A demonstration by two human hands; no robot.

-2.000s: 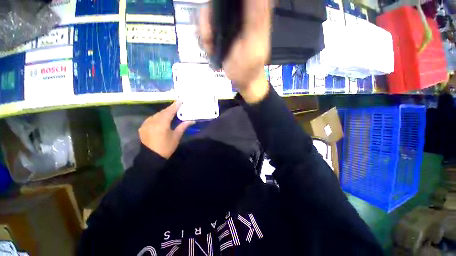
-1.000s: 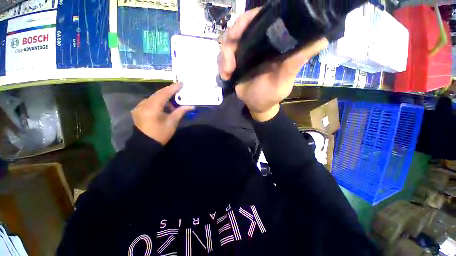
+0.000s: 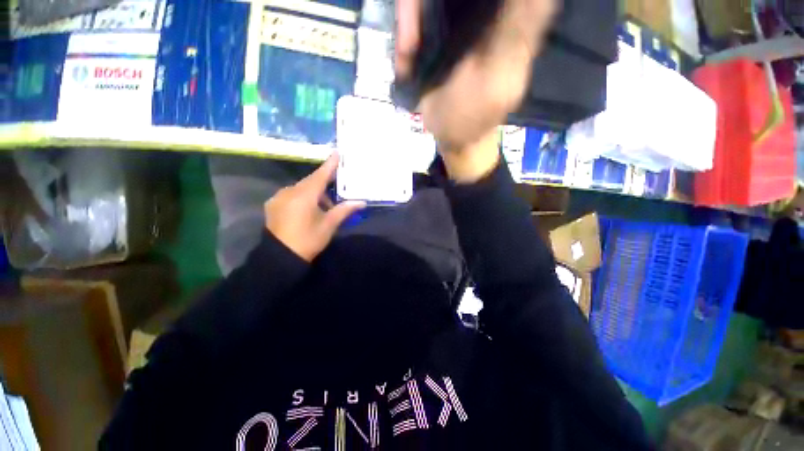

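A flat white plastic housing (image 3: 375, 151) with rounded corners lies at the bench's front edge, its lower end sticking out past the edge. My left hand (image 3: 304, 211) grips its lower left side between thumb and fingers. A little blue shows under the housing beside my thumb. My right hand (image 3: 485, 92) is blurred and holds the thick black electric screwdriver (image 3: 454, 40), which is cut off by the top edge of the picture. The screwdriver's tip is not clear, and I cannot tell whether it touches anything.
The bench has blue-and-white BOSCH packaging (image 3: 106, 84). Black panels (image 3: 573, 66) stand behind my right hand, with white covers (image 3: 661, 110) and a red basket (image 3: 745, 132) further right. Below the bench are a blue basket (image 3: 661, 304) and an open carton (image 3: 577, 242) on the right, and cartons (image 3: 66, 343) on the left.
The screwdriver and my right hand have moved up and away from the housing's lower right side, after coming down there a second ago. My left hand still grips the housing.
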